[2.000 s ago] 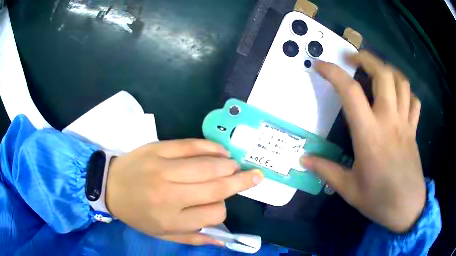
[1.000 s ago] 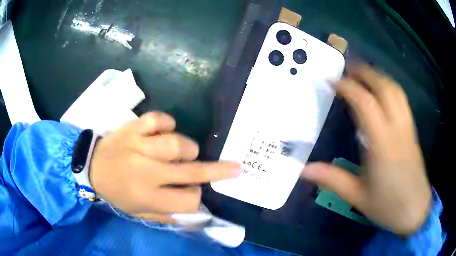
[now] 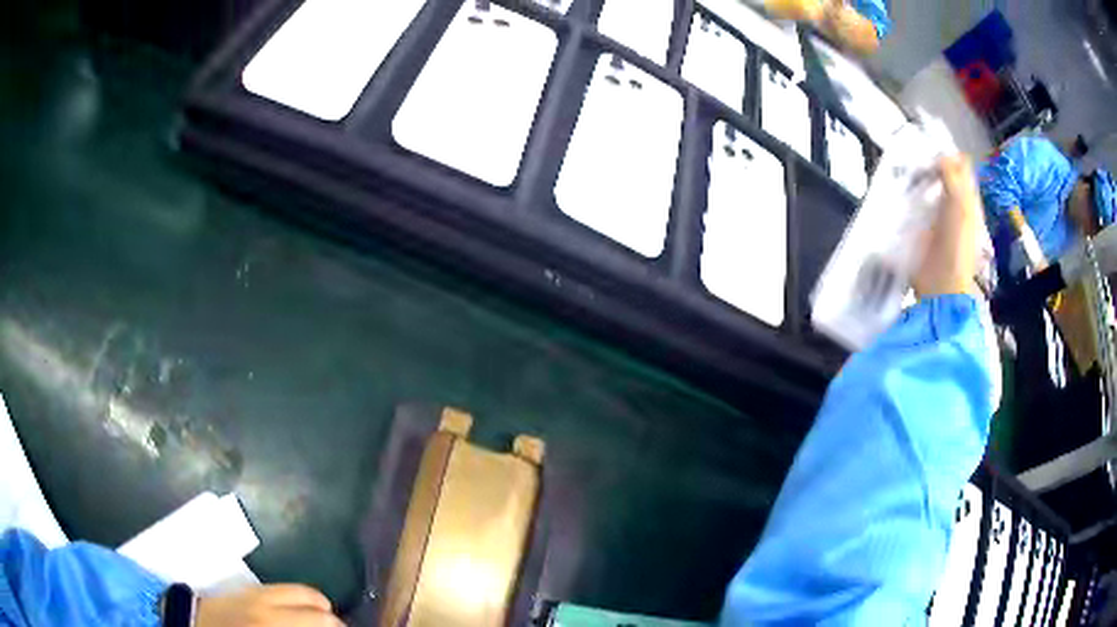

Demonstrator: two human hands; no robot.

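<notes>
My right hand is stretched out to the upper right and holds a white smartphone, blurred, over the right end of the black phone tray. White phones lie back side up in its pockets. My left hand is at the bottom edge, partly cut off; whether it holds anything cannot be seen. The phone holding fixture shows its tan cushion and two tan tabs, with no phone on it. The mint-green template lies right of the fixture, cut off by the bottom edge.
A white label strip lies on the dark green mat beside my left sleeve. Another tray of phones stands at the lower right. A person in a blue smock is at the upper right, and another person's hands are beyond the tray.
The view has swung up to the tray. The template came off the phone and was set aside at the right. My right hand has lifted a phone, and the fixture is now bare.
</notes>
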